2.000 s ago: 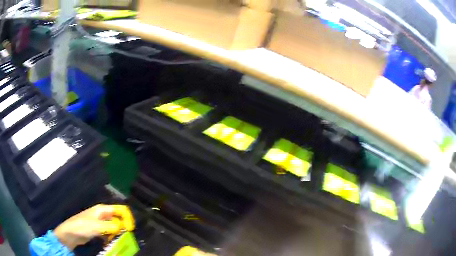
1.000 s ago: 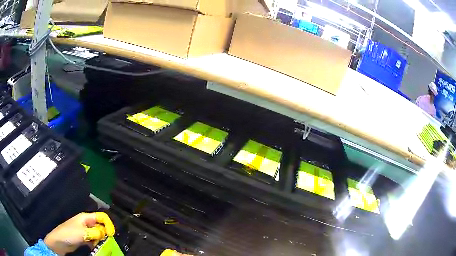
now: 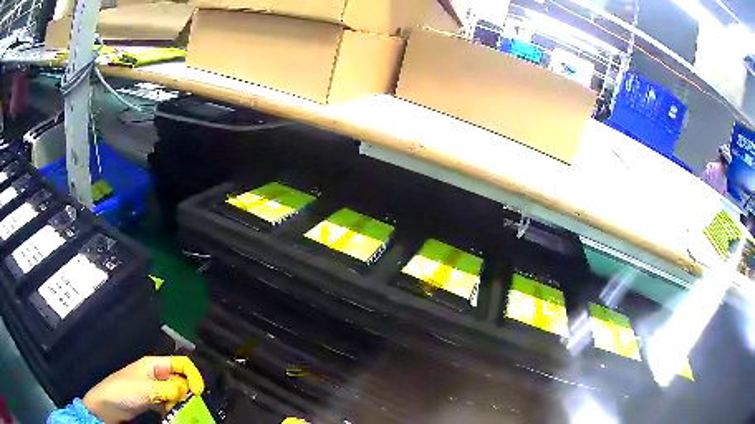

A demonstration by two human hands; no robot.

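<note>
My left hand [image 3: 147,389], with yellow finger cots and a blue sleeve, is at the bottom left. Its thumb and finger pinch a lime piece [image 3: 192,411], which is cut off by the lower edge. Only a yellow fingertip of my right hand [image 3: 295,421] shows at the bottom edge; the rest is out of the picture. A black foam tray [image 3: 331,286] ahead holds several lime pieces [image 3: 443,268] with a darker yellow band, one per slot.
Black trays with white-labelled devices [image 3: 73,284] stand at the left. A blue bin [image 3: 128,195] sits behind a metal post [image 3: 80,108]. A wood-edged shelf [image 3: 488,161] with cartons [image 3: 497,93] crosses above the trays. A person [image 3: 717,171] is at the far right.
The view has shifted and become sharper than two seconds ago. My left hand still pinches the lime piece at the bottom left. Less of my right hand shows now.
</note>
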